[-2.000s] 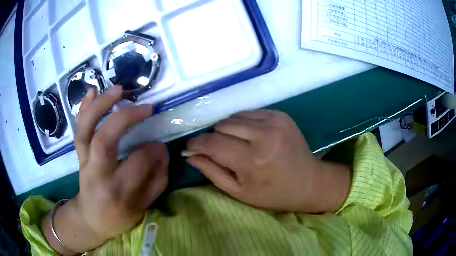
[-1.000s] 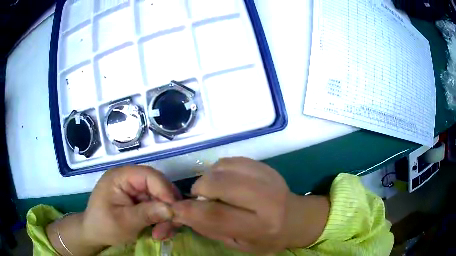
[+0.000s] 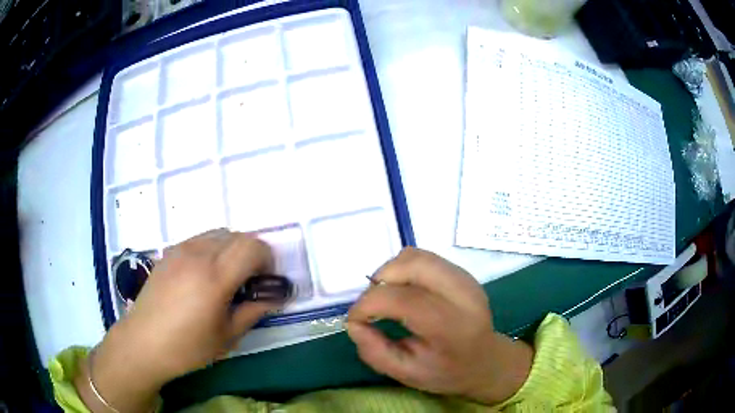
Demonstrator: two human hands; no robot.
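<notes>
My left hand [image 3: 197,298] is shut on a dark watch head [image 3: 263,289], gripped at its edge over the front row of the white compartment tray [image 3: 408,226] with the dark blue rim. Another watch head [image 3: 130,276] with a black face sits in the front left pocket, partly covered by my left hand. The pocket between them is hidden under the hand. My right hand [image 3: 427,323] is at the tray's front right corner with thumb and fingers pinched. A tiny thin dark piece [image 3: 374,281] sticks out at its fingertips; what it is I cannot tell.
A printed record sheet [image 3: 568,153] lies right of the tray on the white sheet. Behind it are a pale yellowish round object [image 3: 538,13] and a black object [image 3: 633,32]. Crumpled clear film [image 3: 701,157] lies at the far right. A white machine [image 3: 675,292] stands beyond the bench edge.
My hands have parted from each other. My left hand has moved to the tray's front row and taken hold of a watch head. My right hand has moved to the right. The view has shifted.
</notes>
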